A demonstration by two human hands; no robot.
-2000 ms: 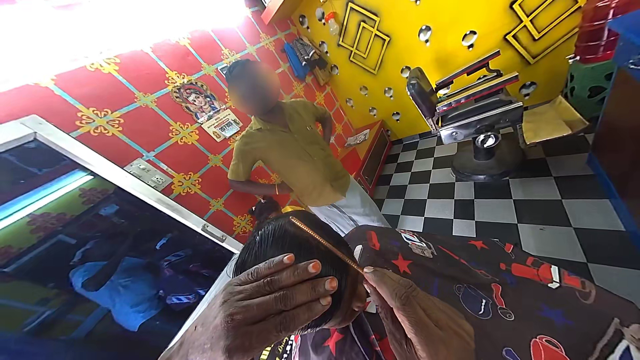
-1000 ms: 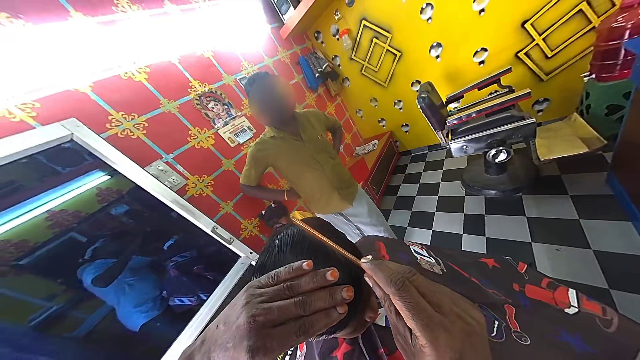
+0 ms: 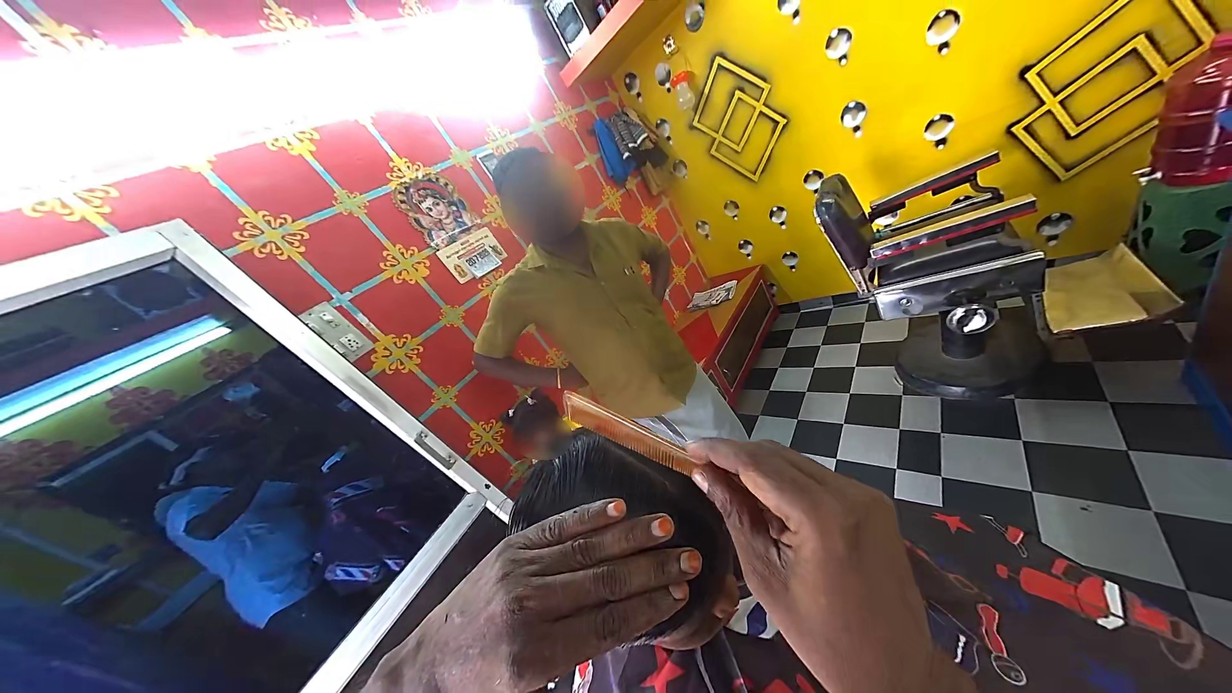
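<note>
My left hand (image 3: 597,582) lies flat on the side of a seated person's head, fingers together over the dark, sleek hair (image 3: 616,486). Between the thumb and fingers of my right hand (image 3: 808,539) is one end of an orange-brown comb (image 3: 630,435). The comb slants up and to the left across the top of the hair, its teeth facing down; whether they touch the hair is hard to tell. A dark cape printed with red stars and barber tools (image 3: 1049,597) covers the seated person. The face is mostly hidden below my left hand.
A white-framed mirror (image 3: 318,351) stands at the left. Just beyond the head, a person in an olive shirt (image 3: 602,313) stands by a small child (image 3: 535,423). A barber chair (image 3: 962,279) is on the checkered floor (image 3: 914,443); a red cabinet (image 3: 736,332) stands against the wall.
The comb's far end now stands higher off the hair, and its broad side shows more. My left hand remains on the head, my right hand on the comb.
</note>
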